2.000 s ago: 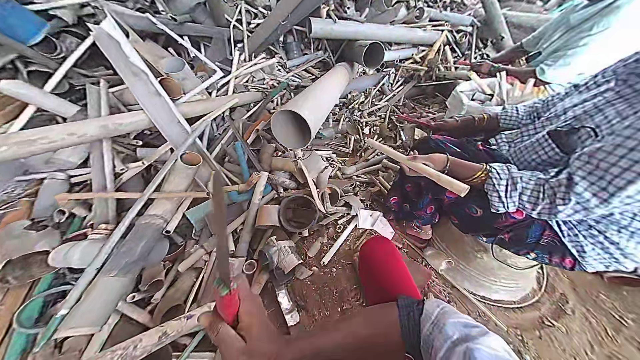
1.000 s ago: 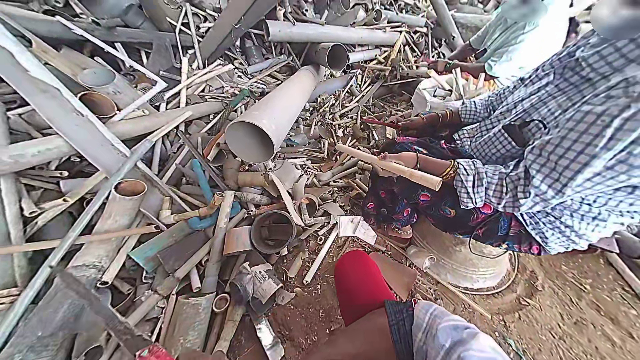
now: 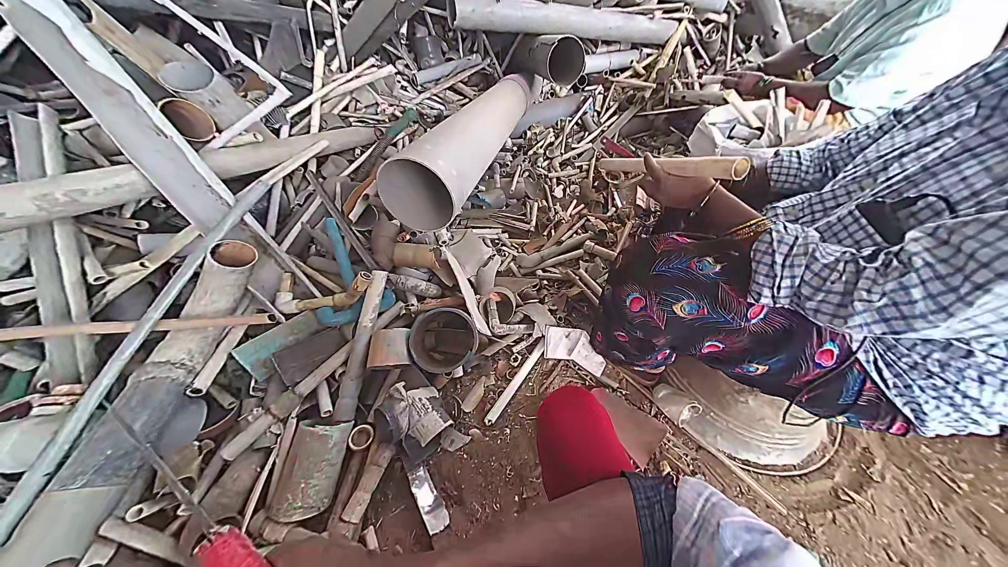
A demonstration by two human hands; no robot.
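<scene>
At the bottom edge, my right hand (image 3: 303,551) is partly cut off by the frame, around the red handle (image 3: 231,549) of a long thin metal blade (image 3: 161,466). The blade points up and left over plastic pipe scraps. My left hand is not in view. Near the blade lie a broad grey pipe (image 3: 189,346) with an open brown end and a curved piece of pipe wall (image 3: 311,472). A large pale pipe (image 3: 465,150) rests higher on the heap, its wide mouth facing down-left. A short dark pipe ring (image 3: 443,340) lies below it.
A co-worker in a checked shirt (image 3: 898,236) sits at right, one hand at a cut pipe (image 3: 677,167). Another person's hands are near a white sack (image 3: 713,130) of pipe pieces. A red-covered knee (image 3: 579,441) and a round pale base (image 3: 748,417) stand on bare soil.
My right hand and the blade have moved down and left to the frame's bottom edge. The co-worker's pipe, slanted before, is now nearly level. The view has shifted somewhat.
</scene>
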